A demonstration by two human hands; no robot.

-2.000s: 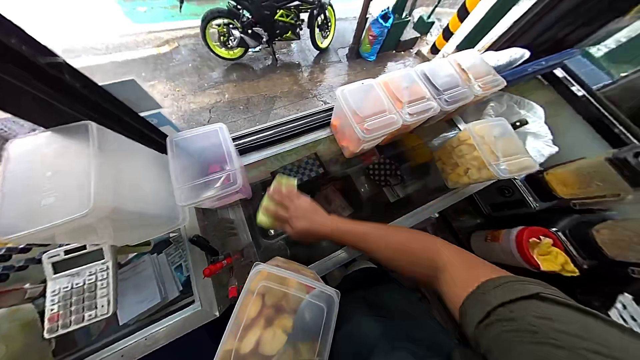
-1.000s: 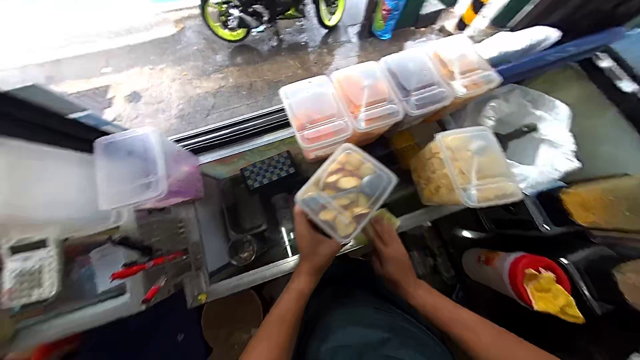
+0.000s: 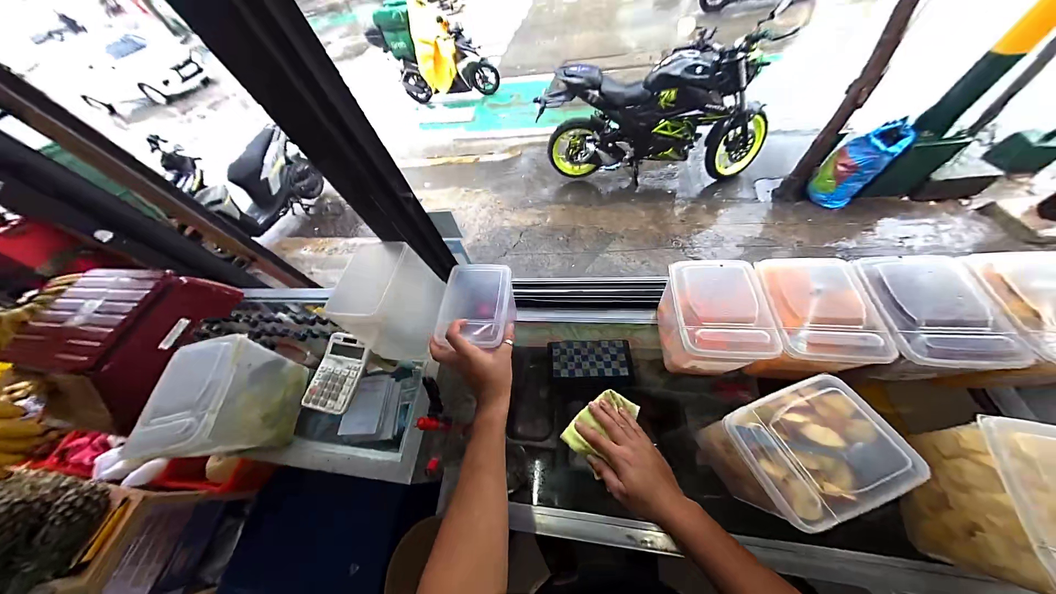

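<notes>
My left hand grips the front of a lidded clear plastic container with purplish contents, at the left end of the glass counter. My right hand presses a yellow-green cloth flat on the dark glass top. Right of the cloth, a clear container of sliced chips sits tilted towards me. Behind the cloth lies a blue-checked box, seen at or under the glass; which one I cannot tell.
Lidded containers line the back right edge, and a container of pale chips stands at the right. A calculator, an empty-looking bin and a greenish-filled container are at the left. A metal edge runs along the front.
The container of sliced chips, held in my left hand a second ago, now rests on the counter at the right. My left hand has moved to the purplish container. The view has swung left.
</notes>
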